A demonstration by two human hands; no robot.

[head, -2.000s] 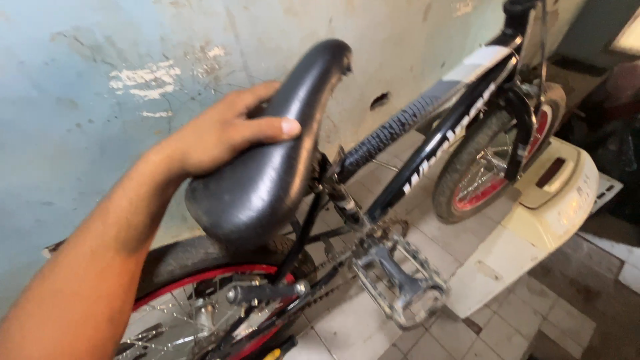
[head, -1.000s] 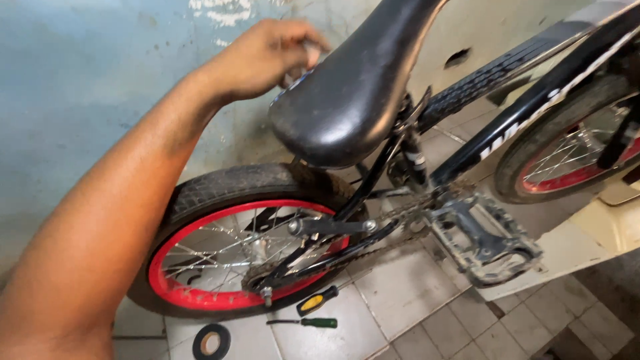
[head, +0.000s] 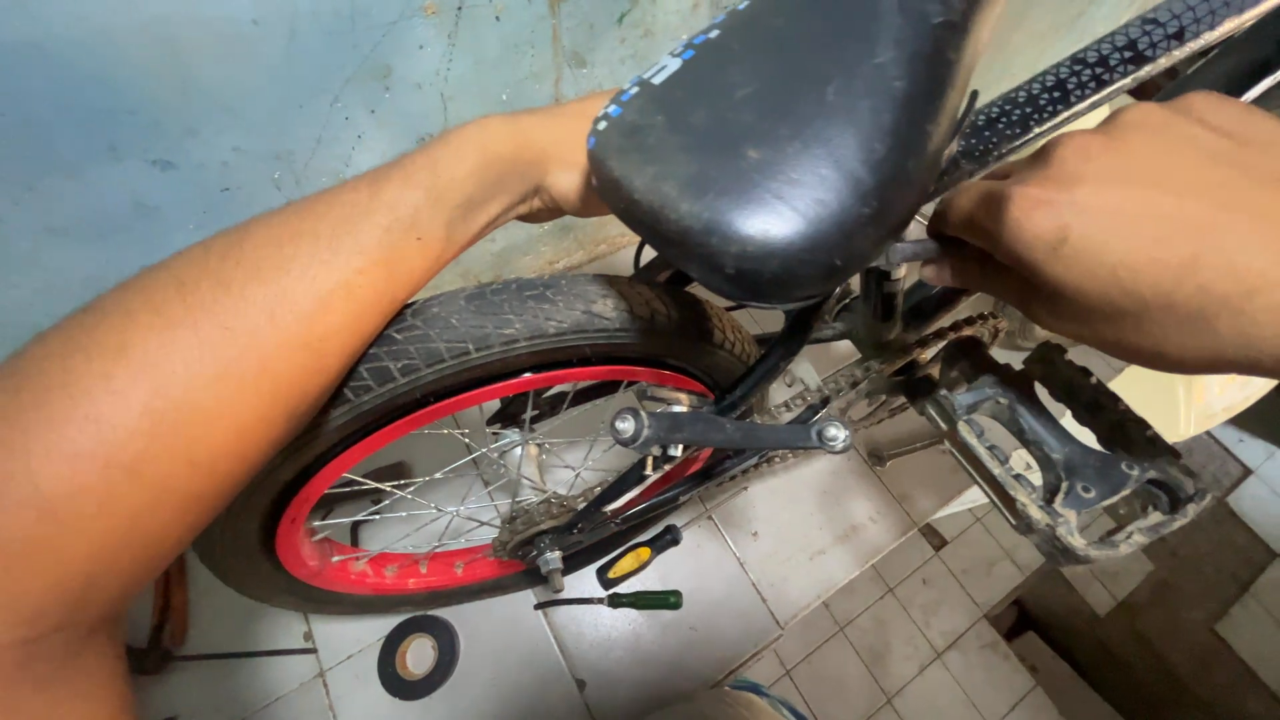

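Observation:
A black bicycle saddle (head: 760,150) with a blue and white patterned edge fills the upper middle. My left hand (head: 575,165) reaches in from the left behind the saddle, which hides its fingers. Just right of the saddle, my right hand (head: 1110,225) has its thumb and finger closed on a grey lever (head: 912,250) by the seat clamp. Below the saddle is the rear wheel's red rim (head: 300,510) with its dark tyre (head: 520,310). The chain (head: 835,385) and a dirty black pedal (head: 1075,460) are at the lower right.
A green-handled screwdriver (head: 645,600), a black and yellow tool handle (head: 640,557) and a roll of black tape (head: 418,657) lie on the tiled floor. A blue wall (head: 250,100) stands behind the bicycle. A cream-coloured plastic part (head: 1190,400) is at the right, beyond the pedal.
My left hand has moved from on top of the saddle to behind it. My right hand has come into view at the lever. The view has shifted toward the rear wheel.

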